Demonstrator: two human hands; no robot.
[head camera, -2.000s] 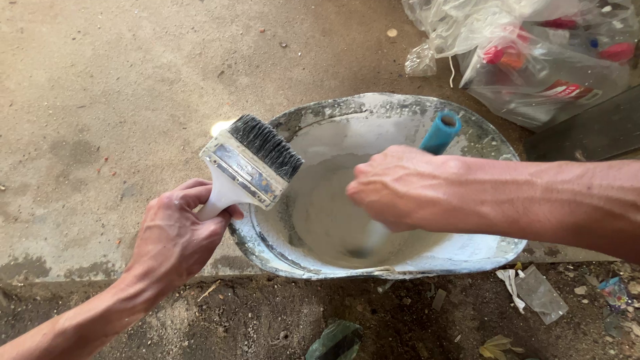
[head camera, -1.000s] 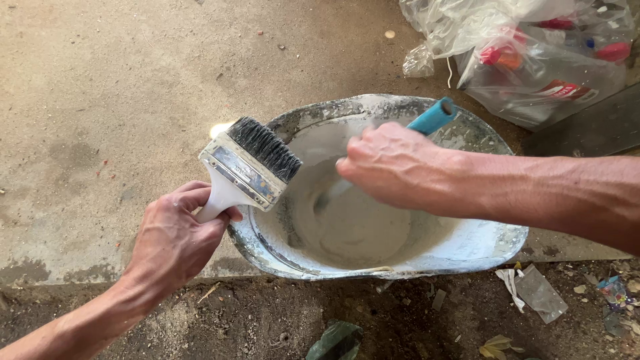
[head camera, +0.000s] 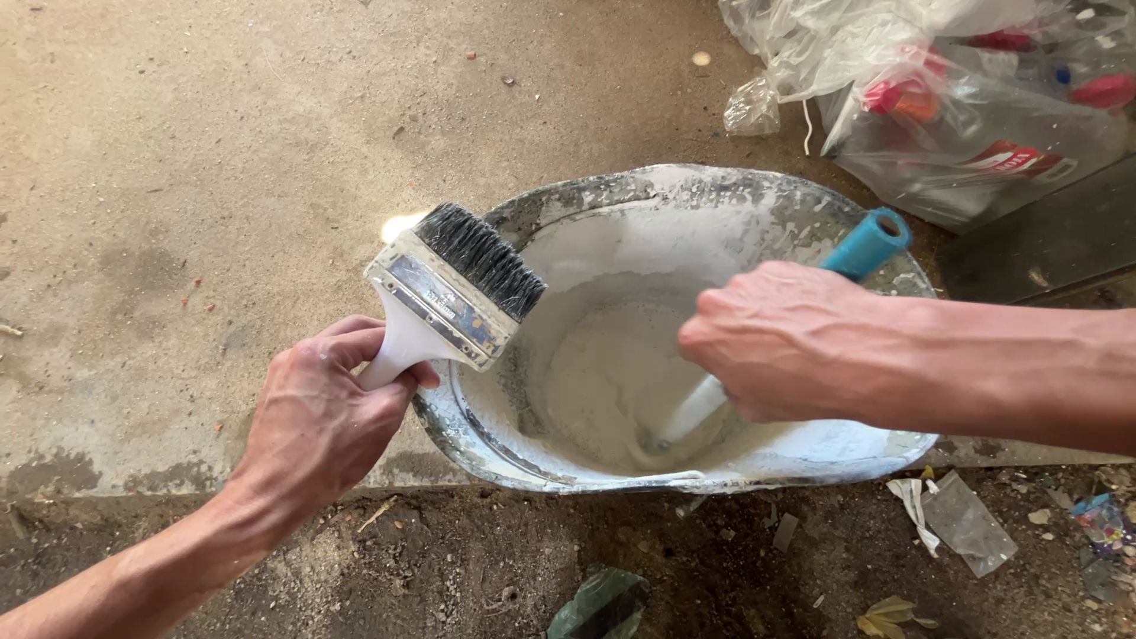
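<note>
My left hand (head camera: 342, 399) grips the white handle of a wide flat paintbrush (head camera: 457, 288), its black bristles pointing up and right over the left rim of a basin. The metal ferrule is spotted with paint. The basin (head camera: 453, 422) is oval, crusted with white and grey residue, and holds a pale grey-white liquid (head camera: 612, 364). Over its right half, my right hand (head camera: 781, 342) is closed around a stick-like tool (head camera: 865, 244) with a blue tubular end above the fist. A whitish shaft slants down and left below the fist, its lower end in the liquid. The tool's middle is hidden by my fingers.
Clear plastic bags (head camera: 967, 115) with red-capped items lie at the upper right, beside a dark flat board (head camera: 1047, 235). The basin rests by the edge of a concrete slab (head camera: 222, 160). Below are dirt, plastic scraps (head camera: 967, 524), a green object (head camera: 601, 603) and a dry leaf (head camera: 892, 617).
My right hand has moved about over the basin, with the blue end of the tool changing its tilt. The liquid's surface shows shifting swirls. My left hand and the brush have stayed nearly still.
</note>
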